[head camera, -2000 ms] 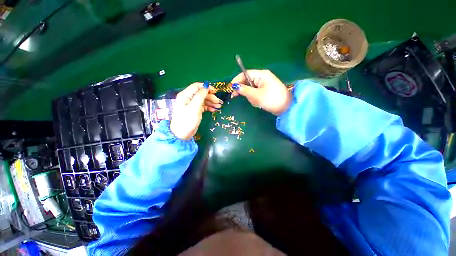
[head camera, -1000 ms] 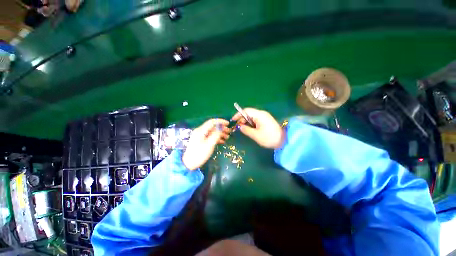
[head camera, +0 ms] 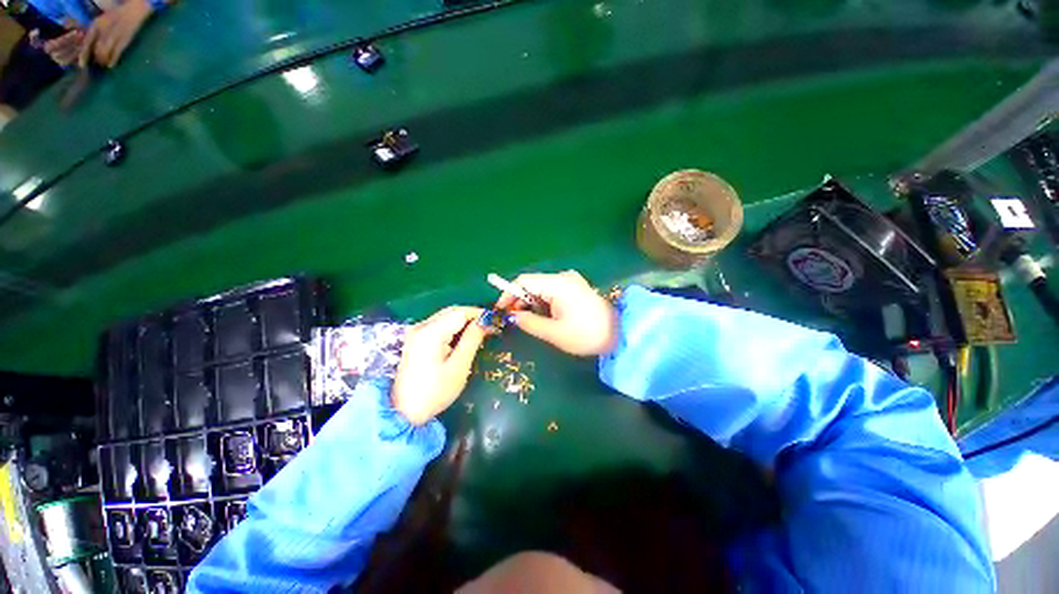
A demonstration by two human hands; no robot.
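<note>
My left hand (head camera: 434, 369) has its thumb and fingers pinched together on a small dark-and-amber piece (head camera: 501, 321), mostly hidden by the fingertips. My right hand (head camera: 568, 313) holds a slim silver-grey tool (head camera: 504, 285) between the fingers, its shaft pointing up and left; its working end is hidden. The right fingertips meet the left ones at the small piece. Both hands are just above a loose pile of tiny gold pieces (head camera: 512, 381) on the green mat (head camera: 604, 447). One tiny gold piece lies apart, below the pile.
A black blister tray (head camera: 197, 383) with small modules and a crinkled silvery bag (head camera: 354, 357) are at left. A tan tub (head camera: 691, 221) with bits inside and a black fan unit (head camera: 822, 267) are at right. Another person's hands (head camera: 99, 44) show at the top left.
The view has shifted, bringing in more of the right side. The longer amber strip between my hands two seconds ago no longer shows. Both hands stay close together, with the tool in the right.
</note>
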